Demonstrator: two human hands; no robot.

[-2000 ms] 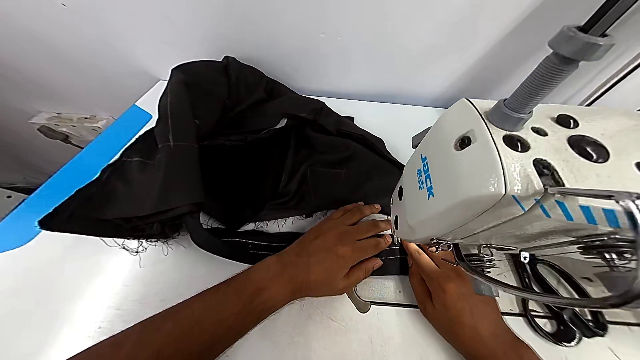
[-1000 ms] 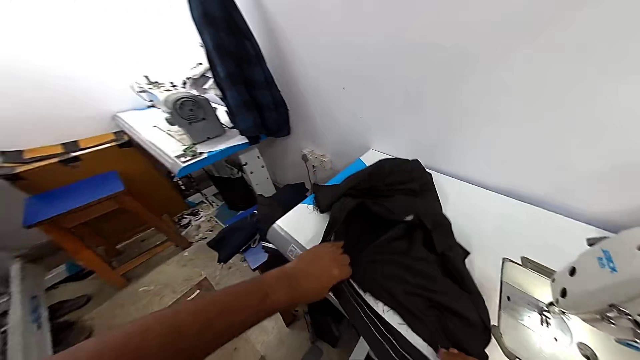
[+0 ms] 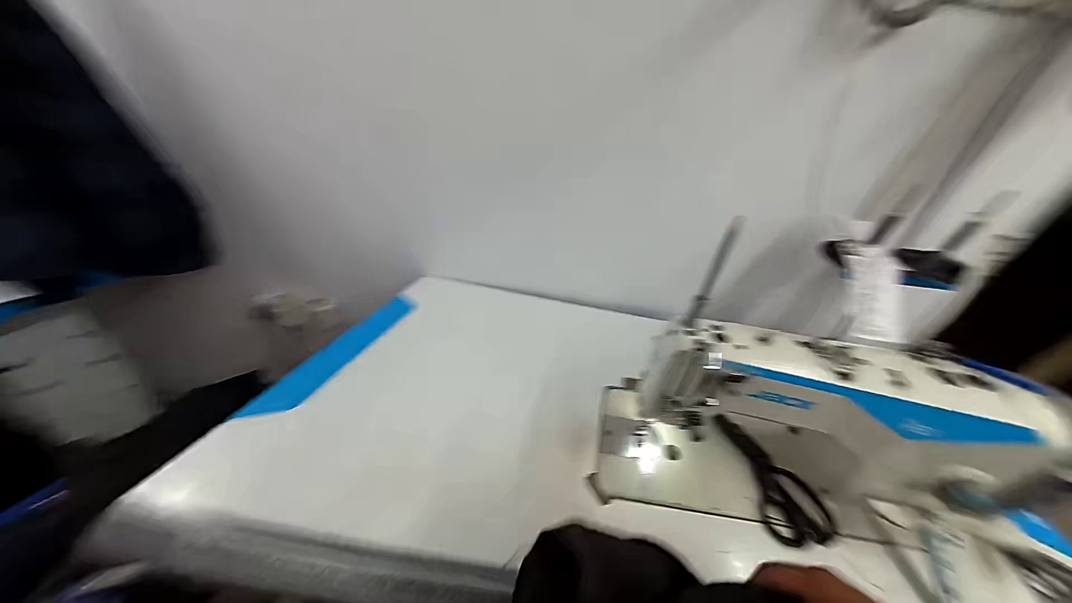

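Part of one of my hands, apparently the right (image 3: 808, 579), shows at the bottom edge, against a bunched black cloth (image 3: 607, 569); its fingers are hidden, so its grip is unclear. Just above it, black-handled scissors (image 3: 787, 507) lean at the bed of a white and blue Jack sewing machine (image 3: 804, 402). The machine stands on the right part of a white table (image 3: 469, 427). My left hand is out of view. The picture is blurred.
Blue tape (image 3: 327, 360) runs along the table's left edge. Dark cloth (image 3: 92, 167) hangs at the upper left, and more dark fabric (image 3: 159, 444) lies beside the table. A wall socket (image 3: 293, 310) sits behind. Tools (image 3: 930, 544) lie at the lower right.
The black garment has left the tabletop, and black cloth now shows at the bottom edge near my hand. My left hand has gone out of view. The view has swung widely.
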